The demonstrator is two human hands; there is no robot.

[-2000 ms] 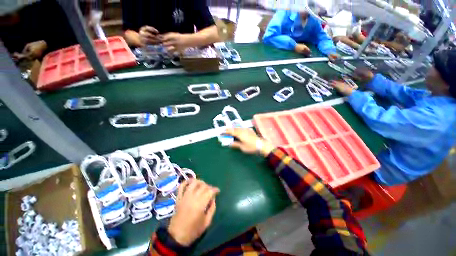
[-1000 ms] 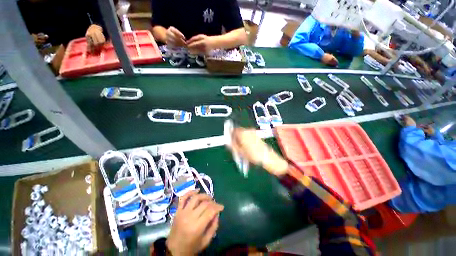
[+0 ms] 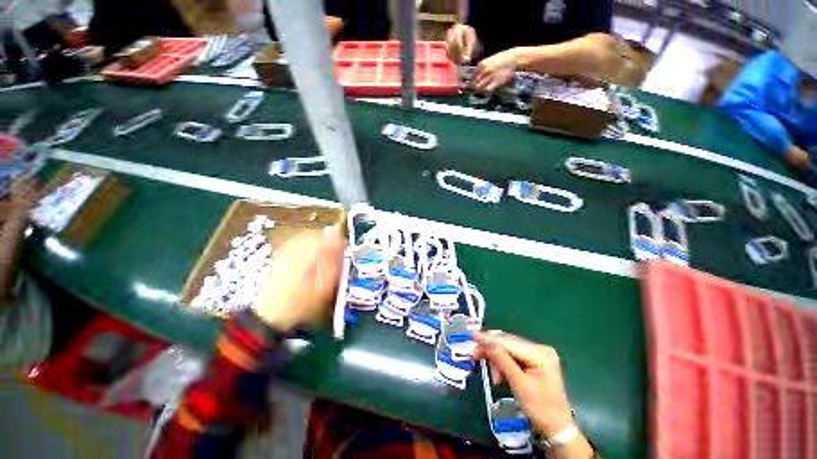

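Observation:
An overlapping pile of white looped units with blue-and-white ends [image 3: 400, 273] lies on the green bench. My right hand [image 3: 528, 376] is at the pile's right end, its thumb and fingertips pinched on a looped unit. Another looped unit's blue-and-white end [image 3: 511, 423] lies beside this hand, near the bench edge. My left hand [image 3: 306, 273] is blurred over the right part of the open cardboard box [image 3: 309, 215]. Small white fittings [image 3: 240, 273] lie heaped in the box. Whether the left hand holds anything is hidden by blur.
A pale rail [image 3: 537, 247] separates the bench from the green conveyor belt [image 3: 376, 179], with scattered looped units. A salmon-red tray [image 3: 735, 359] is at right. A grey post [image 3: 321, 108] crosses the view. Coworkers' hands [image 3: 488, 67] work opposite; another box [image 3: 98, 211] is at left.
The view has turned left. My left hand has moved from the pile to the box. My right hand has come from the belt rail to the pile's right end.

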